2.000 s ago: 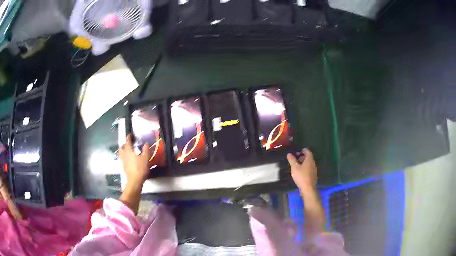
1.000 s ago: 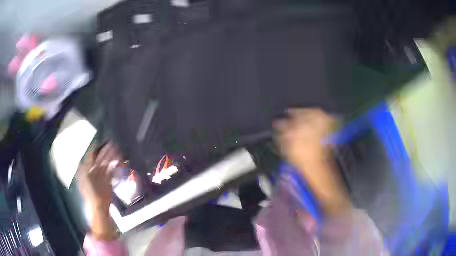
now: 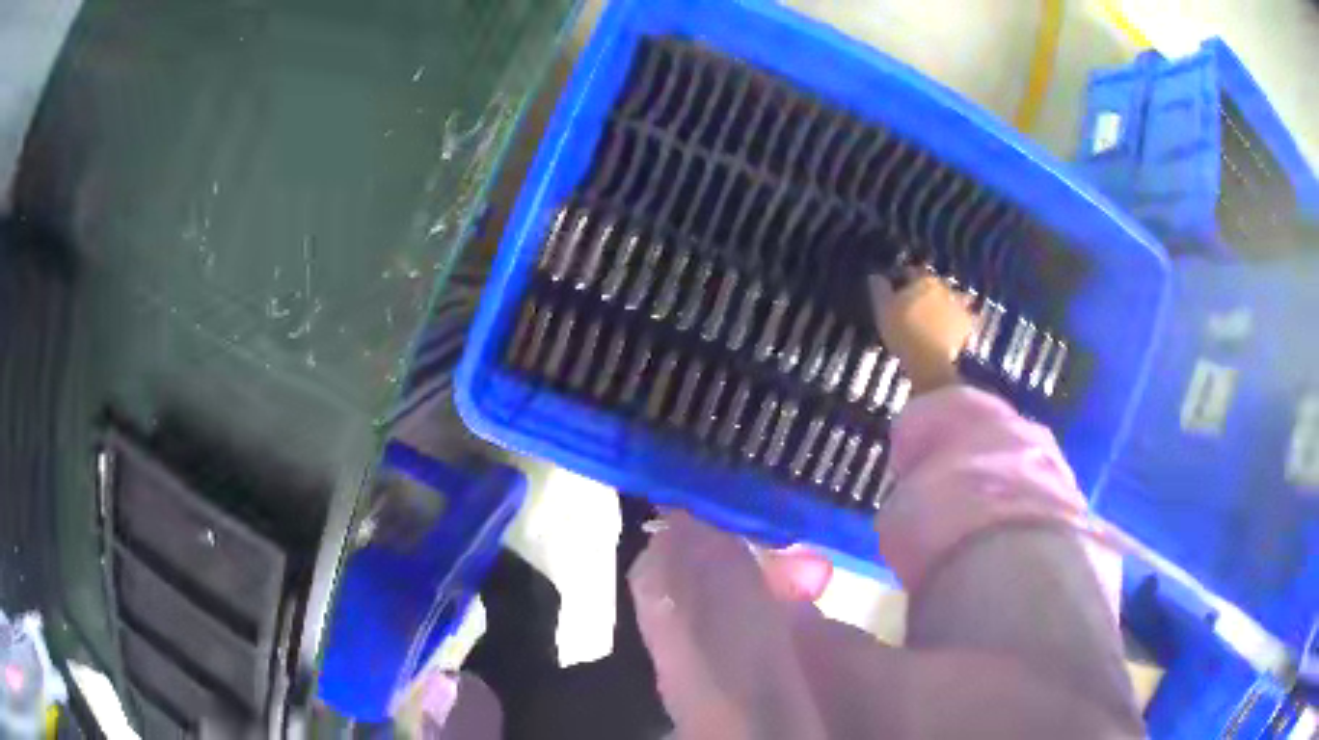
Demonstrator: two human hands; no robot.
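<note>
A big blue bin fills the middle of the view. It holds a black slotted divider. Rows of thin units with shiny metallic edges stand on edge in its nearer half; the slots in the far part look dark, without shiny edges. My right hand reaches into the bin from the lower right, fingertips down at the end of the upper unit row. Its fingertips are partly hidden and blurred, so I cannot tell if they grip a unit. My left hand is not visible.
The green-topped bench lies left of the bin. A black tray with matt recesses lies on it at the lower left. A blue stool is below the bench edge. More blue bins stand at the right.
The view has swung right, from the bench and trays to the blue bin. My right hand has moved from the bench edge into the bin. My left hand has gone out of view.
</note>
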